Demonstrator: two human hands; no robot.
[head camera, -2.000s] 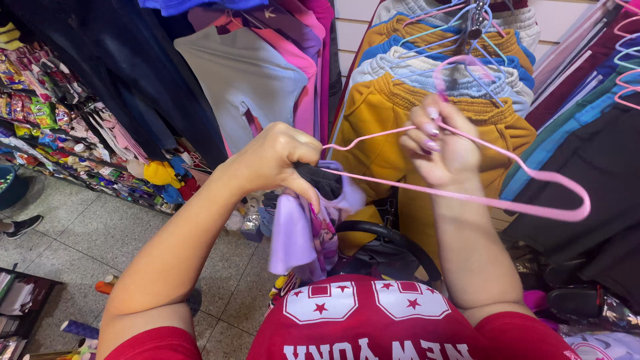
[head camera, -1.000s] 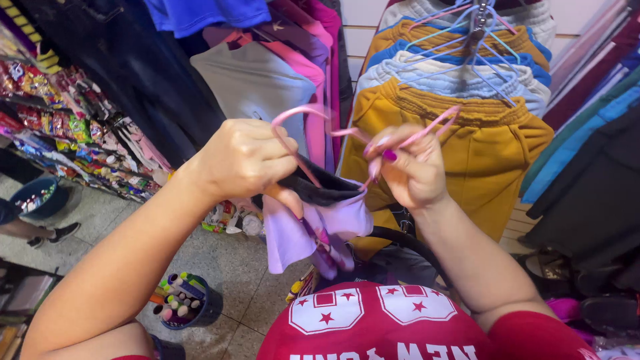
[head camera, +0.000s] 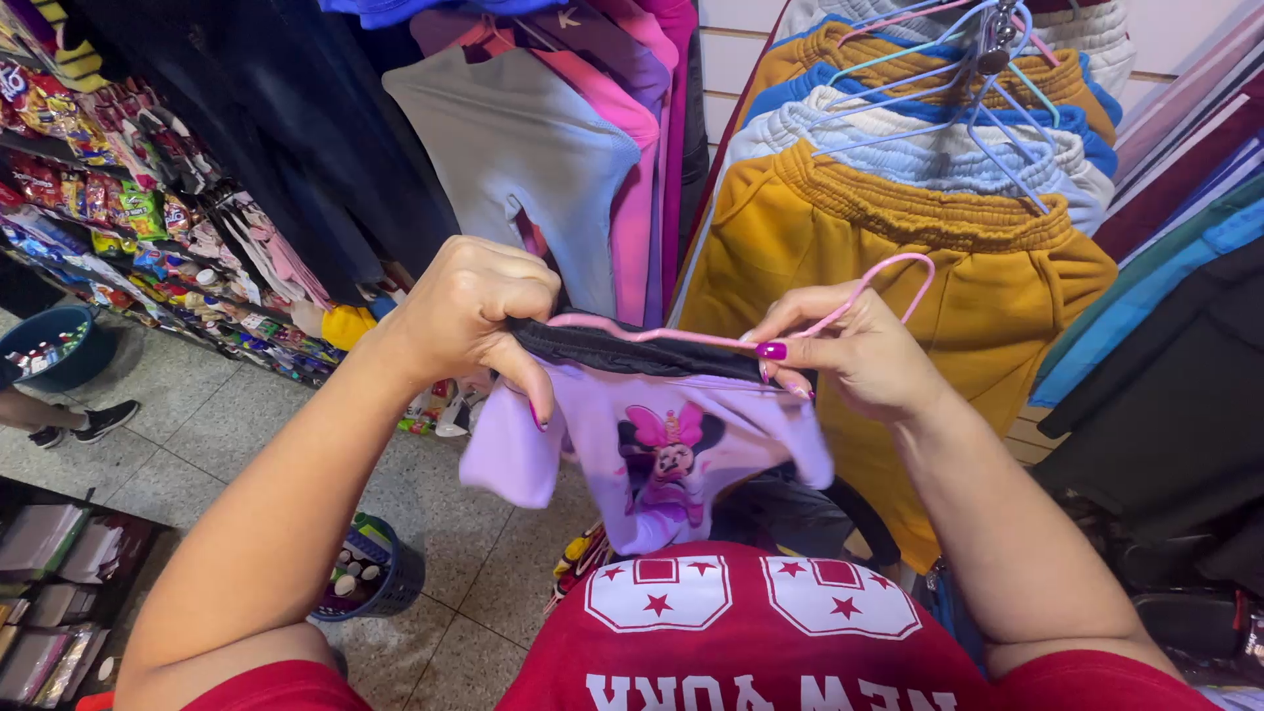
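Observation:
My left hand (head camera: 484, 316) grips one end of the black waistband (head camera: 642, 348) of a small lilac garment (head camera: 592, 425) with a cartoon mouse print. A pink hanger (head camera: 691, 339) lies along that waistband, its far end inside or behind the cloth near my left fingers. My right hand (head camera: 839, 346) pinches the hanger near its hook, close to the other end of the waistband; whether it also holds the cloth I cannot tell. The hook (head camera: 928, 272) points up and right, past my right fingers. The garment hangs below both hands, above my red shirt.
Mustard trousers (head camera: 889, 237) and other trousers hang on hangers ahead. Grey leggings (head camera: 513, 148) and pink garments hang left of them. Snack packets (head camera: 143, 207) fill shelves at far left. A blue basket (head camera: 395, 583) with bottles stands on the floor; a person's foot (head camera: 104, 422) shows beyond.
The pink hanger, held up and apart from the garment's waistband two seconds ago, now lies along it. The lilac garment is spread wider, with its print showing.

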